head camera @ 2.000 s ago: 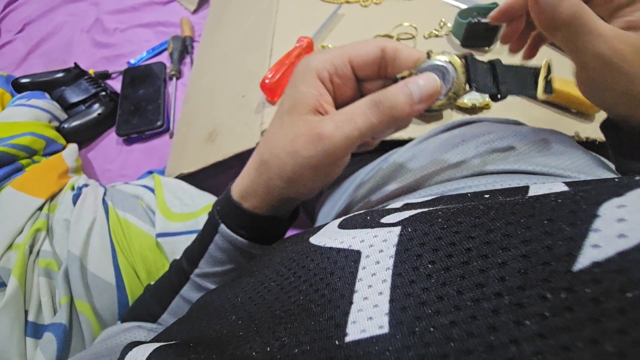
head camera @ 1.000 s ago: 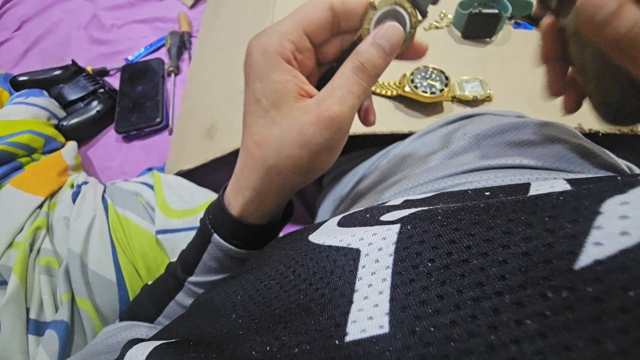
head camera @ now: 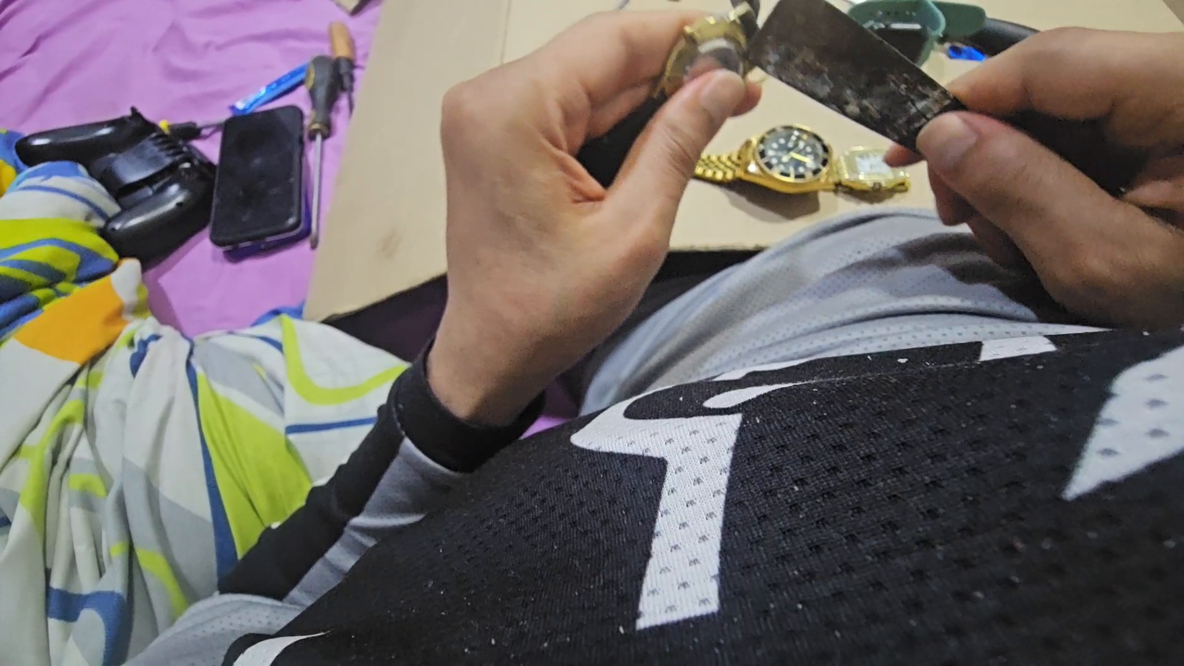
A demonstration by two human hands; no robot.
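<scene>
My left hand (head camera: 573,194) grips a gold-coloured wristwatch (head camera: 705,55) between thumb and fingers, its case partly hidden by the thumb. My right hand (head camera: 1054,166) pinches one end of a dark, flat metal blade (head camera: 851,69) with a worn, stained surface. The blade's far end is right beside the held watch; whether they touch I cannot tell. Below the blade, a gold watch with a black dial (head camera: 793,157) lies on the cardboard, beside a smaller gold watch with a light rectangular face (head camera: 869,169). A watch with a green strap (head camera: 902,28) sits behind the blade.
The cardboard sheet (head camera: 388,185) lies over a purple cloth (head camera: 185,55). At the left are a black game controller (head camera: 129,185), a black smartphone (head camera: 259,176), a screwdriver with a dark handle (head camera: 321,97), a blue tool (head camera: 268,90) and a patterned fabric (head camera: 250,425).
My left hand has lifted the watch from low over the cardboard. My right hand, empty-looking two seconds ago, now holds the dark blade beside it. The red-handled screwdriver is no longer visible.
</scene>
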